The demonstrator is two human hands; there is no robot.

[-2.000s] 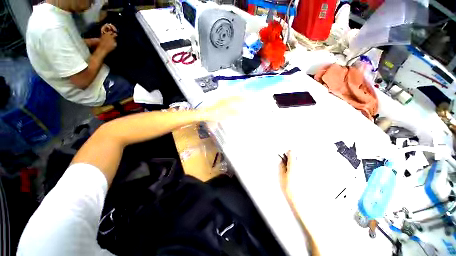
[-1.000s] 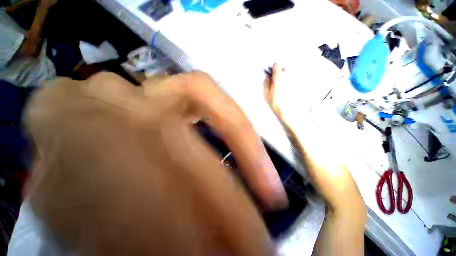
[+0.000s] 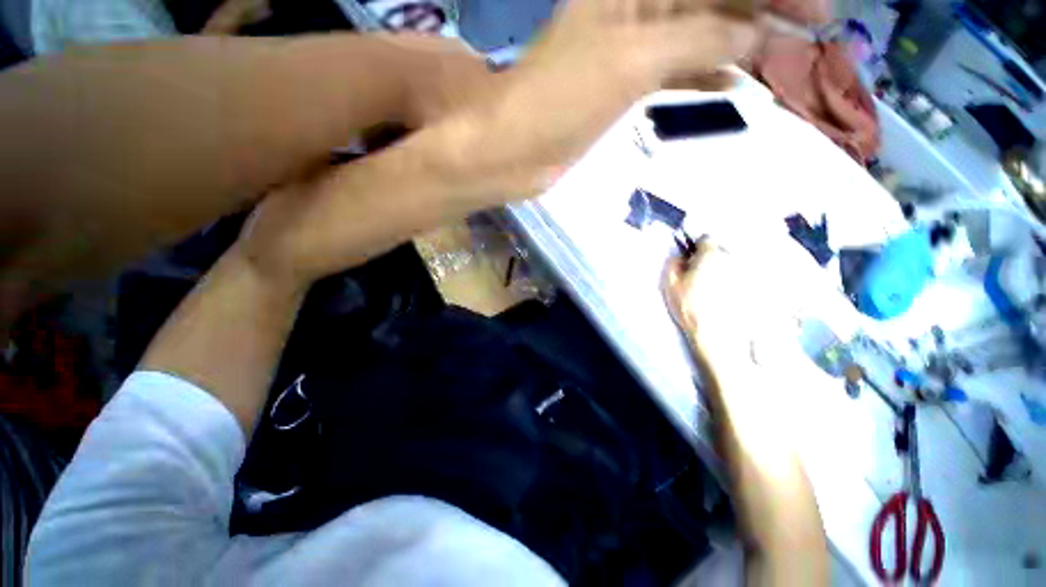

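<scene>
A black garment (image 3: 459, 424) lies heaped over the lap, with thin white loops and a small white strip on it. My left hand (image 3: 631, 57) is blurred, stretched across the table's far part at the top edge; its fingers and anything in them cannot be made out. My right hand (image 3: 694, 287) rests on the white tabletop (image 3: 608, 275), overexposed, with short dark points like thread snips (image 3: 686, 244) at its fingertips. A small dark label or scrap (image 3: 655, 209) lies just beyond them. Another dark scrap (image 3: 810, 237) lies farther right.
A large blurred forearm (image 3: 229, 138) crosses from the left edge; whose is unclear. A smartphone (image 3: 696, 118), red-handled scissors (image 3: 906, 537), a light-blue object (image 3: 898, 273) and orange cloth (image 3: 820, 86) lie on the table. A brown carton (image 3: 476, 273) stands below its edge.
The view has swung down and back up. The large blurred hand over the lap has gone, and my left hand is at the far table. A dark scrap now lies near my right hand.
</scene>
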